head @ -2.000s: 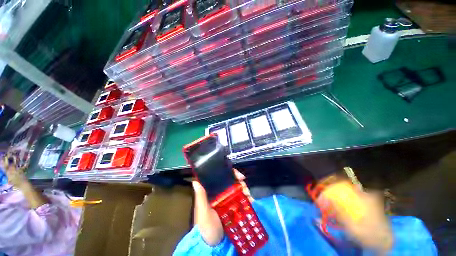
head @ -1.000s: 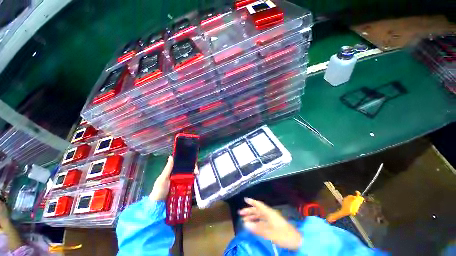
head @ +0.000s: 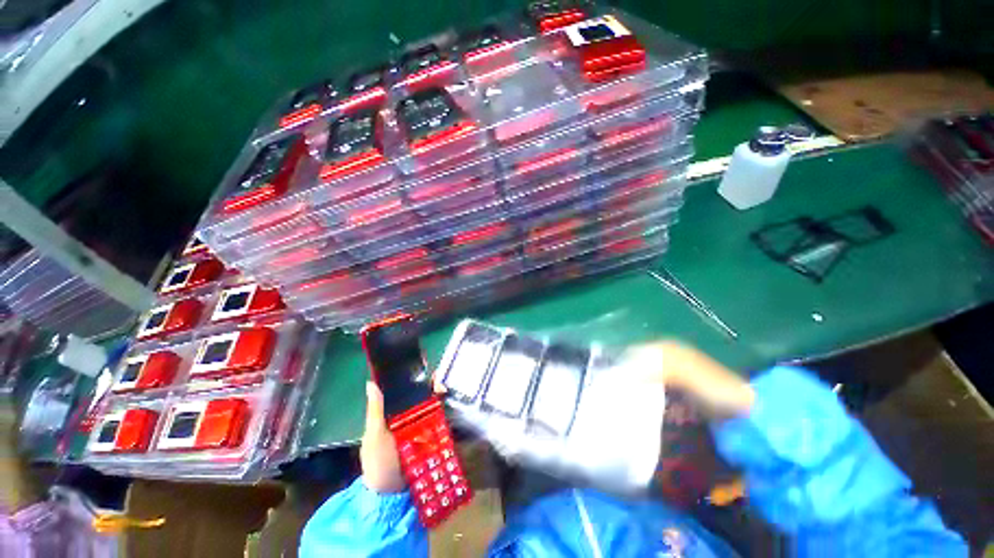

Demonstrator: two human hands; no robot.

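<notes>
My left hand [head: 382, 441] holds an open red flip phone [head: 427, 460], dark screen half up and lit red keypad half below. The white lens sheet [head: 467, 409] with its row of black-framed windows lies just right of the phone at the bench edge. My right hand [head: 692, 376] is blurred at the sheet's right end. Its fingers close on a whitish, blurred sheet [head: 627, 436] that looks lifted and overlaps the lens sheet. The fingertips and whether this is film or part of the lens sheet are unclear.
A tall stack of clear phone trays [head: 480, 207] stands behind. An open blister tray of closed red phones [head: 262, 441] is at left. Tweezers [head: 694, 303], black frames [head: 817, 242] and a white bottle [head: 754, 172] lie or stand at right. Cardboard [head: 207, 523] is below.
My right hand first let go of the orange-yellow blow gun, then moved from below the lens sheet to its right end, where whitish material is now lifted. The phone has tilted and shifted slightly right.
</notes>
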